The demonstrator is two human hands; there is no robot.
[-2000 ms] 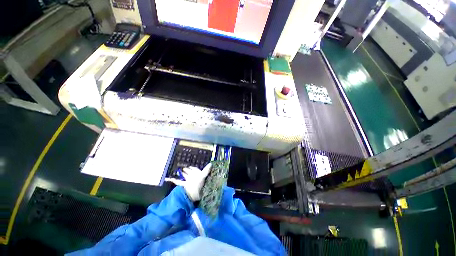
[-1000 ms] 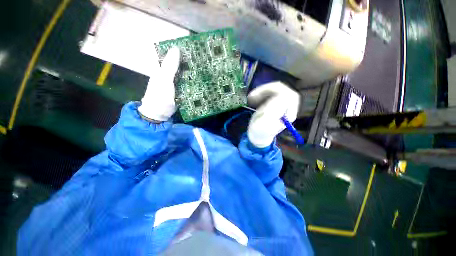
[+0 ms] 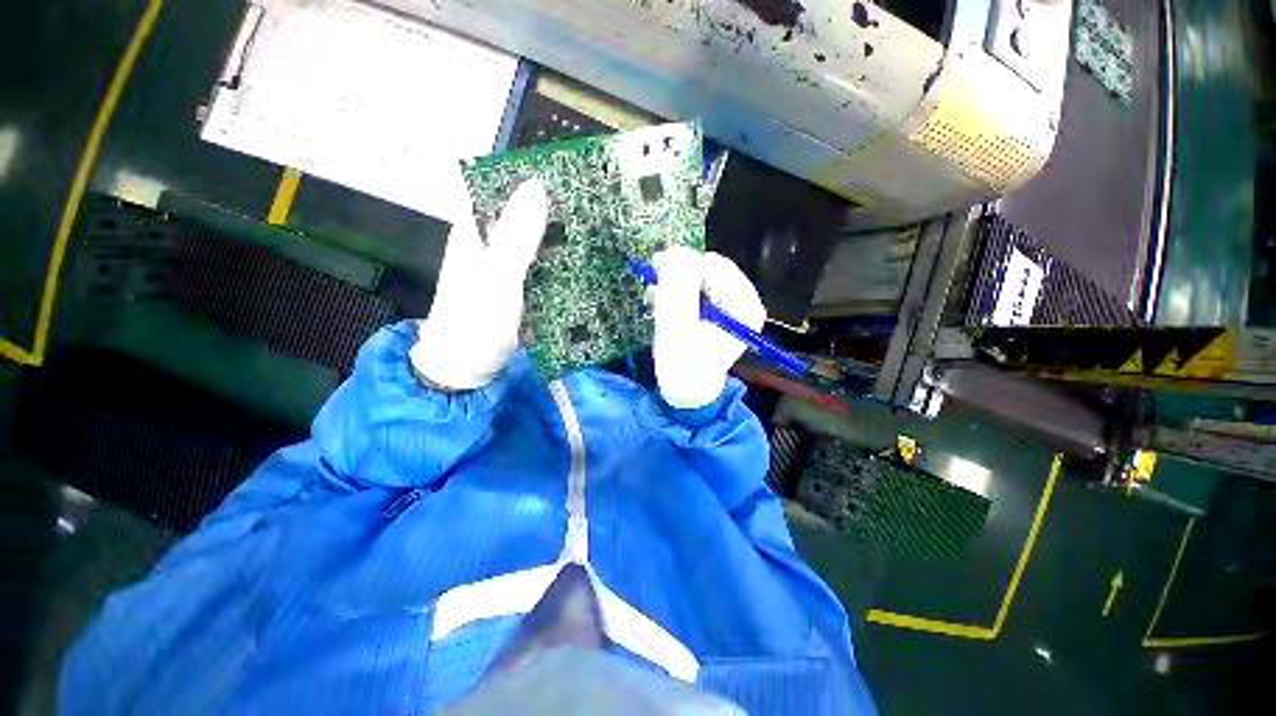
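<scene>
A green populated circuit board (image 3: pixel 595 210) is held up in front of my chest, its chip side facing me. My left hand (image 3: pixel 483 287), in a white glove, grips its left edge with the thumb over the face. My right hand (image 3: pixel 704 319), also in a white glove, is at the board's lower right edge and holds a blue marker pen (image 3: pixel 753 340). The pen lies across the fingers, one end over the board and the other pointing down to the right. The right fingertips overlap the board's edge.
The cream machine front edge (image 3: pixel 728 84) is beyond the board. A record sheet on a clipboard (image 3: pixel 371 105) is at upper left, beside a partly hidden keyboard (image 3: pixel 560 119). A conveyor (image 3: pixel 1085 168) carrying a board (image 3: pixel 1104 53) is at right. Black ribbed racks (image 3: pixel 266 287) stand low at both sides.
Two seconds ago the board was upright, seen narrow, near the keyboard. It now faces me. Over the last second my right hand has moved left onto the board's edge, with the pen.
</scene>
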